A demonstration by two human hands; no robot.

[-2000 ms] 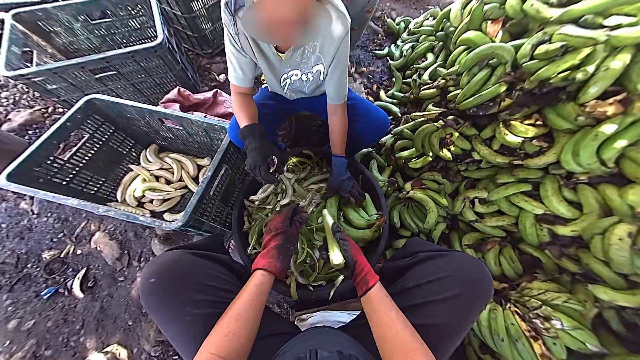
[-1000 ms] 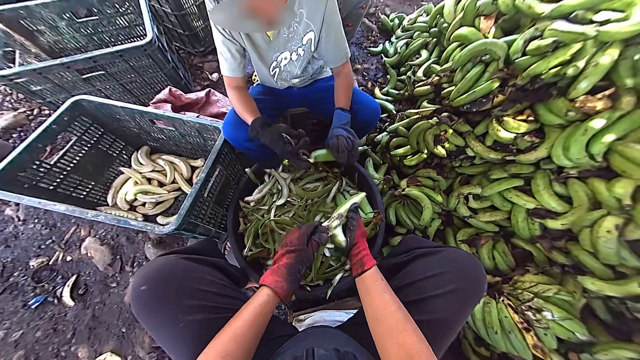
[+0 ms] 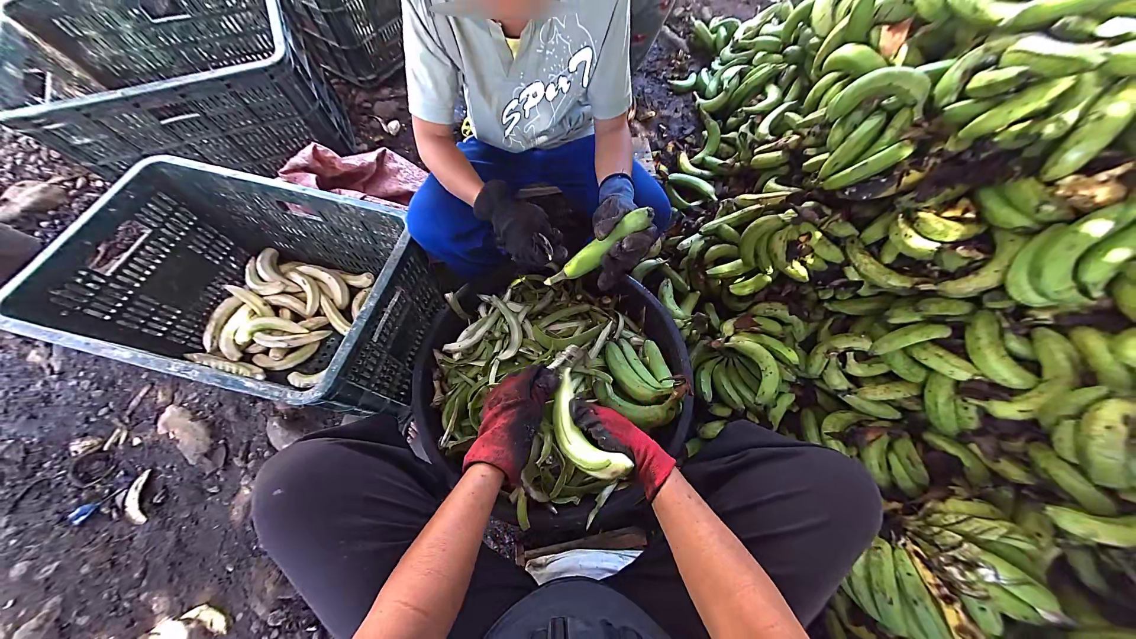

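Note:
My right hand [image 3: 621,439], in a red and black work glove, grips a partly peeled green plantain [image 3: 581,435] over a round black tub [image 3: 682,373]. Close to the fruit's upper end is my left hand [image 3: 516,417], gloved alike, its fingers curled; a small object shows at its fingertips, too unclear to name. Plantain peels [image 3: 470,373] fill much of the tub below both hands. A bunch of unpeeled green plantains [image 3: 635,373] lies at the tub's right side.
Across the tub sits a person [image 3: 532,98] in dark gloves, holding a green plantain [image 3: 603,247]. Peeled plantains [image 3: 284,319] lie in a green plastic crate [image 3: 169,366] at the left. More crates [image 3: 160,115] stand behind it. Heaped green plantains [image 3: 976,355] cover the right side.
My hands have come lower over the tub, and the plantain between them has tilted from its raised position. The co-worker's held plantain now shows fully, above the tub's far rim.

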